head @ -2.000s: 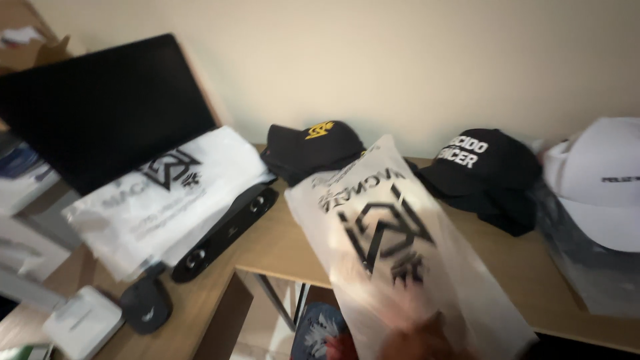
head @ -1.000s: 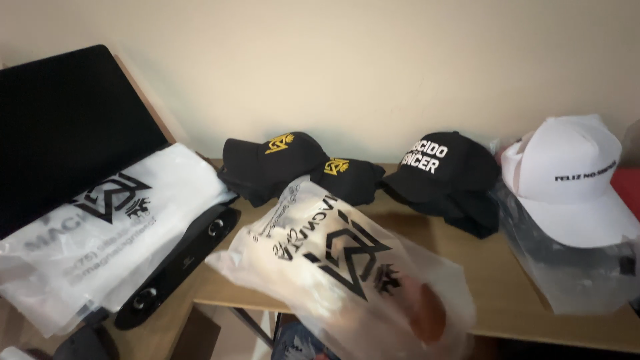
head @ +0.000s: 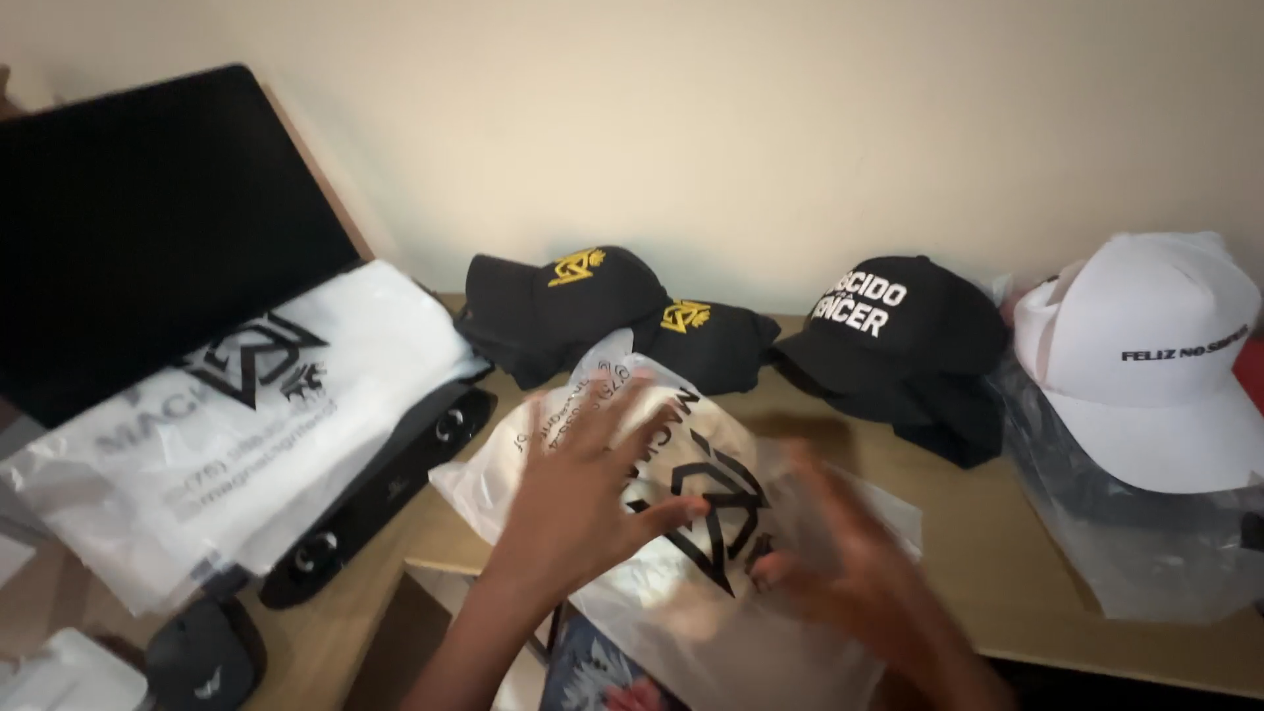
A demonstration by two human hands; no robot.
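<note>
A translucent white plastic bag [head: 652, 592] with a black printed logo lies over the front edge of the wooden desk, with something pale inside it. My left hand [head: 583, 484] rests spread on the bag's left part, its fingers apart. On the right side of the bag is my right hand [head: 839, 553], blurred, thumb and fingers apart. Just behind the bag sit a black cap with a yellow emblem [head: 563, 306] and a second black item with a like emblem [head: 706, 341]. A black cap with white lettering [head: 889, 326] stands to their right.
A white cap [head: 1145, 365] sits on clear plastic [head: 1136, 553] at the right. On the left are a dark screen [head: 168, 227], another printed white bag [head: 247, 415], a long black speaker-like bar [head: 385, 504], a computer mouse [head: 202, 652] and a white device [head: 74, 676]. The desk edge [head: 1116, 671] runs below.
Both hands have come fully into view over the bag. The bag, earlier stretched out long and then tilted, now lies bunched beneath them.
</note>
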